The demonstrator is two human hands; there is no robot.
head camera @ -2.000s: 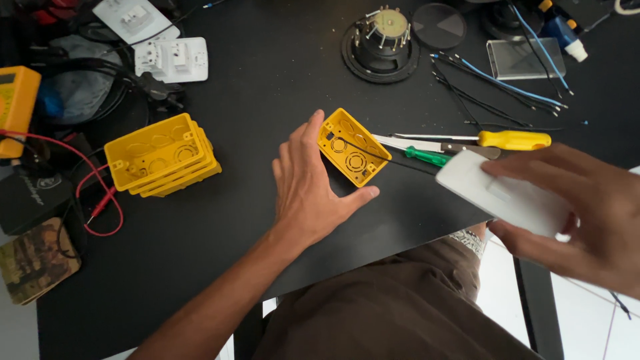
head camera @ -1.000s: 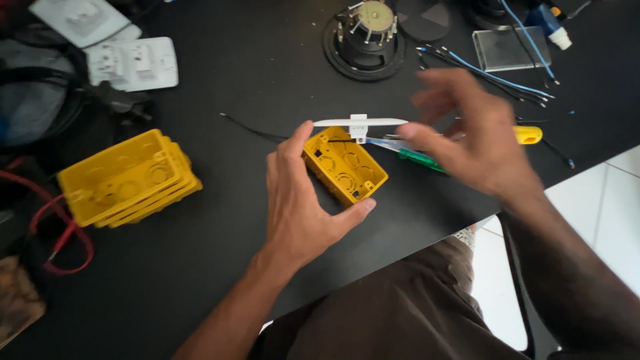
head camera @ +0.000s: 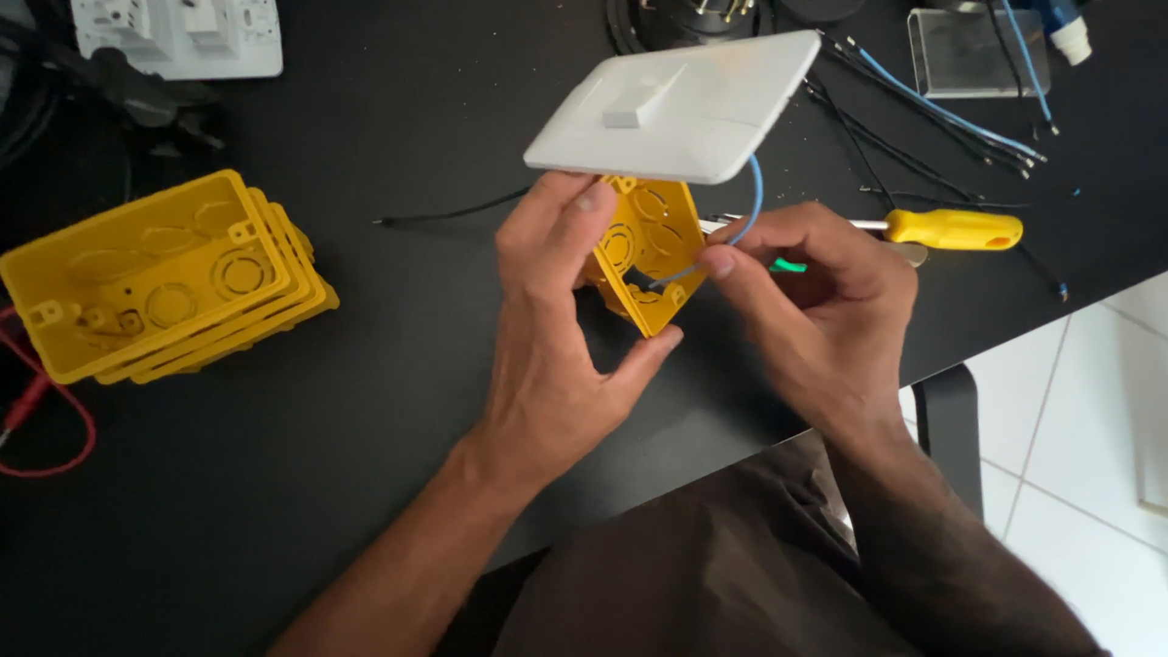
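My left hand (head camera: 566,301) grips a yellow plastic electrical box (head camera: 652,237) by its ends, its open side facing up. Over the box's upper end is a white switch plate (head camera: 680,109) with a raised rocker, its near edge at my left fingertips. A blue wire (head camera: 757,196) curves down from under the plate. Between thumb and fingers my right hand (head camera: 821,301) pinches this wire at the box's right edge, and its lower length runs into the box. A black wire (head camera: 452,210) extends left from behind my left hand.
Stacked yellow boxes (head camera: 164,274) lie at left, near a red test lead (head camera: 87,429). A yellow-handled screwdriver (head camera: 954,229) is right of my right hand. Loose cut wires (head camera: 940,109), a clear plastic block (head camera: 972,55) and a speaker (head camera: 698,23) lie farther back; a white socket plate (head camera: 182,36) is upper left.
The white plate has tilted from edge-on to show its face above the box. My right hand has come down from beside the plate and taken hold of the blue wire.
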